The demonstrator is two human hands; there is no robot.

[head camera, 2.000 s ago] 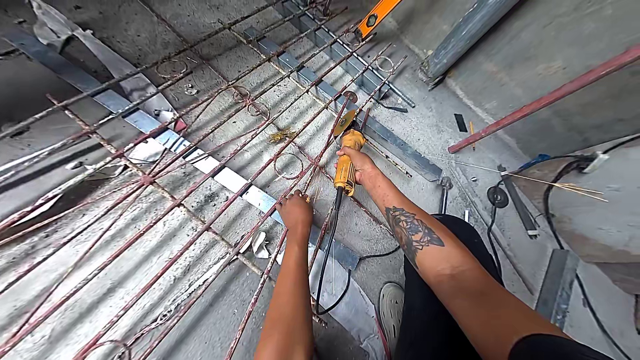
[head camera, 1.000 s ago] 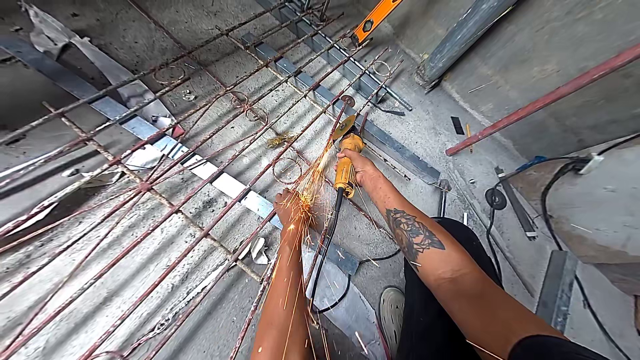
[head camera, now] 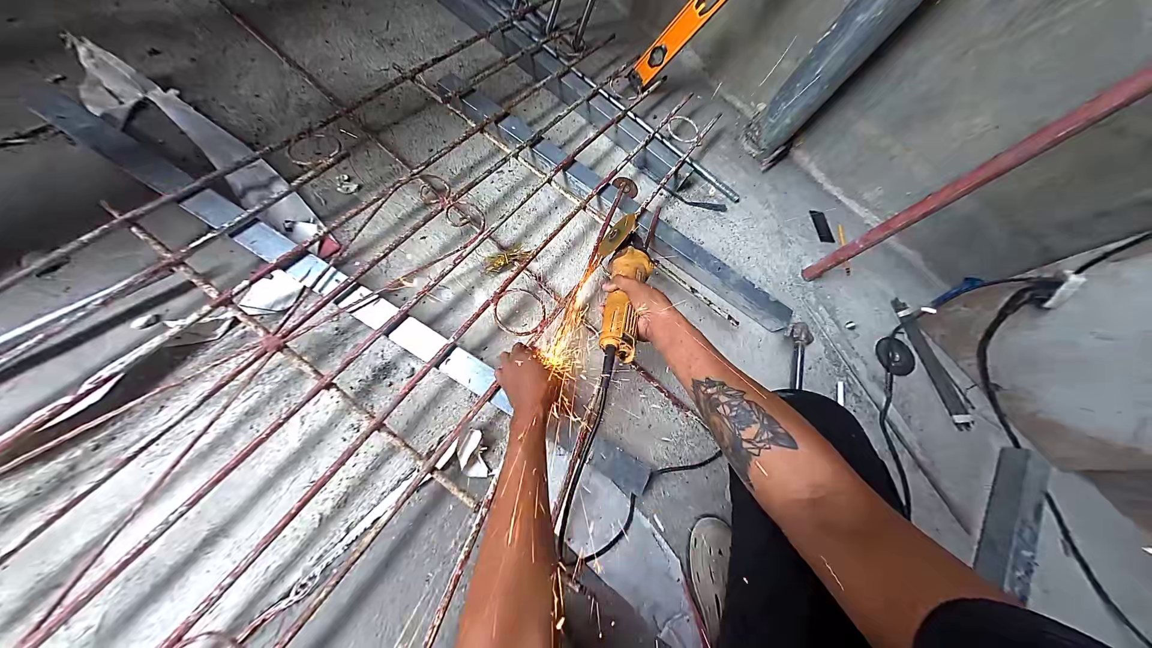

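My right hand [head camera: 641, 306] is closed around the body of a yellow angle grinder [head camera: 621, 306]. Its cutting disc [head camera: 617, 236] meets a bar of the rusty rebar grid [head camera: 369, 346], and a stream of orange sparks [head camera: 567, 346] runs from there down over my left hand and forearm. My left hand [head camera: 526, 382] is closed at a rebar near the flat metal strip [head camera: 418, 342]; the fingers partly hide what they grip. The grinder's black cord [head camera: 589, 441] hangs down between my forearms.
An orange spirit level [head camera: 677, 40] leans at the top. Metal channels [head camera: 720, 274] lie beyond the grid. A red pole [head camera: 981, 175] slants at the right, near black cables [head camera: 990, 351]. My shoe [head camera: 709, 562] stands on the concrete beside a metal sheet [head camera: 630, 558].
Sparks have appeared at the grinder's disc since the earliest frame, which shows none. Both hands have stayed in nearly the same places, with the grinder still in my right hand.
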